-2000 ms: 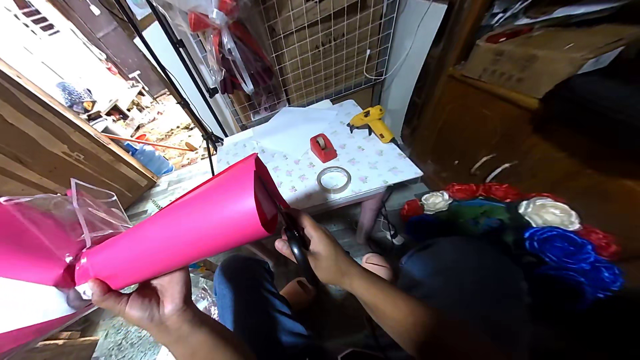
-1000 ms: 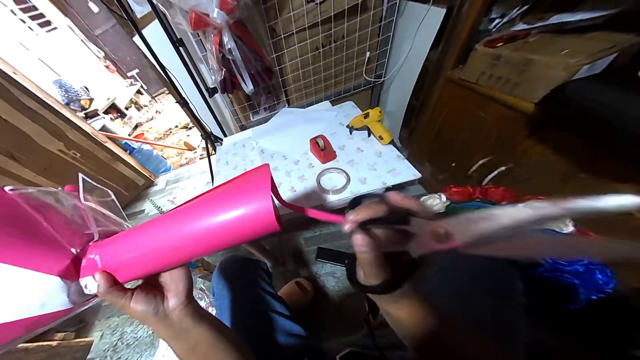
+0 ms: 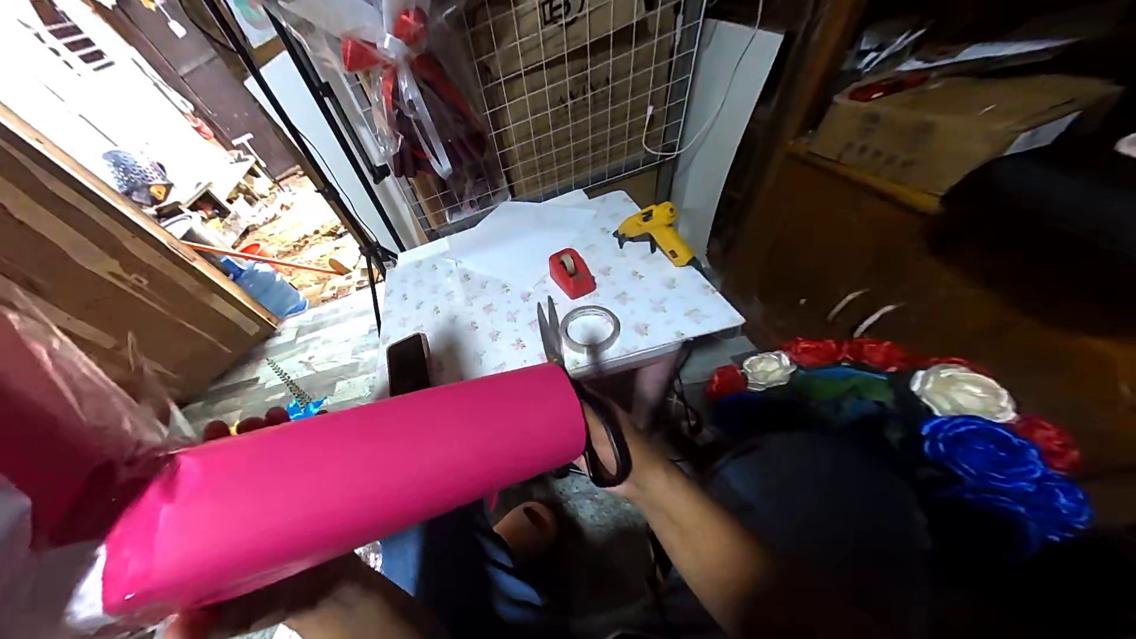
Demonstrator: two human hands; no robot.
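A roll-shaped wrap of bright pink paper [image 3: 355, 475] crosses the view from lower left to centre, with clear plastic film [image 3: 80, 399] at its left end. My left hand [image 3: 328, 603] is under the left part of the paper, mostly hidden by it; its fingers seem to support the wrap. At the open right end, my right hand [image 3: 617, 448] is around the black handles of a pair of scissors [image 3: 608, 435]. The scissors' blades point up past the paper's rim, slightly apart, near a roll of clear tape [image 3: 590, 328] on the table.
On the small floral-topped table [image 3: 488, 333] lie a red tape dispenser [image 3: 571, 272], a yellow glue gun [image 3: 658, 232], white paper [image 3: 524, 238] and a smartphone [image 3: 408, 363] at its left edge. Red, white and blue ribbon roses [image 3: 981, 457] stand at the right. A wire grid [image 3: 586, 98] rises behind.
My right hand has come back from the right to the paper's open end with the scissors. The pink wrap has swung nearer and covers more of my left hand. The strip at its rim no longer shows stretched out.
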